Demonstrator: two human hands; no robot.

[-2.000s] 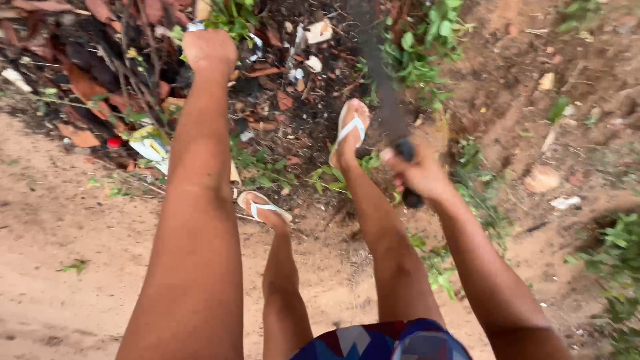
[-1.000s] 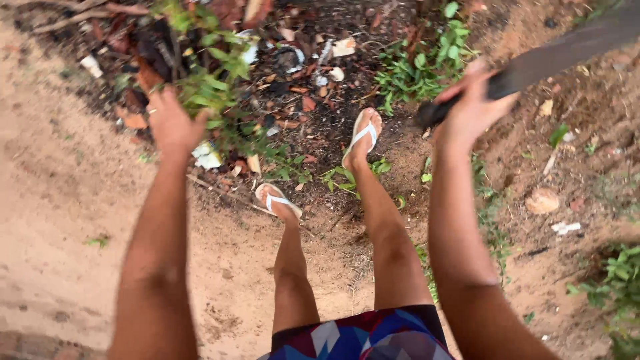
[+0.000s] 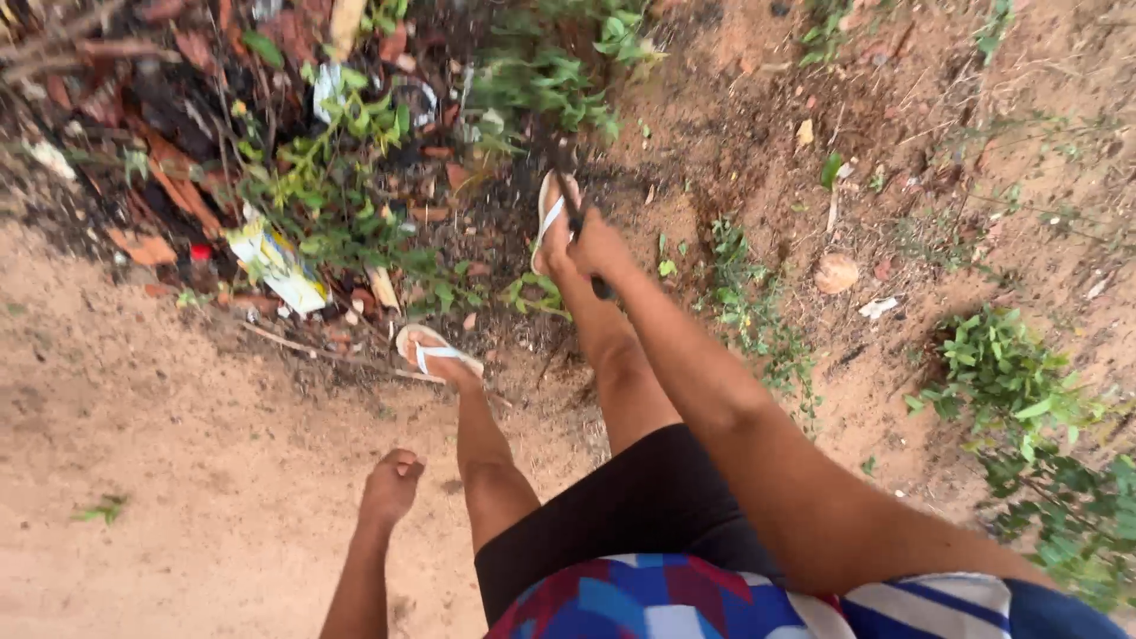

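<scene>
My right hand (image 3: 600,248) grips the dark handle of a machete, above my leg near one white-strapped flip-flop (image 3: 552,217). The long blade (image 3: 563,177) points up the view toward green weeds (image 3: 550,75) and is blurred, so where its tip lies cannot be told. Over bare sandy soil at the lower left hangs my left hand (image 3: 393,484), its fingers curled in and nothing seen in it. The other flip-flop (image 3: 435,355) stands beside a leafy green plant (image 3: 342,195) growing over the litter.
A heap of bark, sticks and dry leaves (image 3: 177,177) spreads over the upper left. In it lie a white and yellow carton (image 3: 280,266) and a red cap (image 3: 201,252). Leafy bushes (image 3: 1003,382) grow at the right, near a round pale object (image 3: 836,273).
The machete blade, raised toward the upper right a second ago, now points up the view near my foot. My left hand has drawn back from the plants and its fingers have curled.
</scene>
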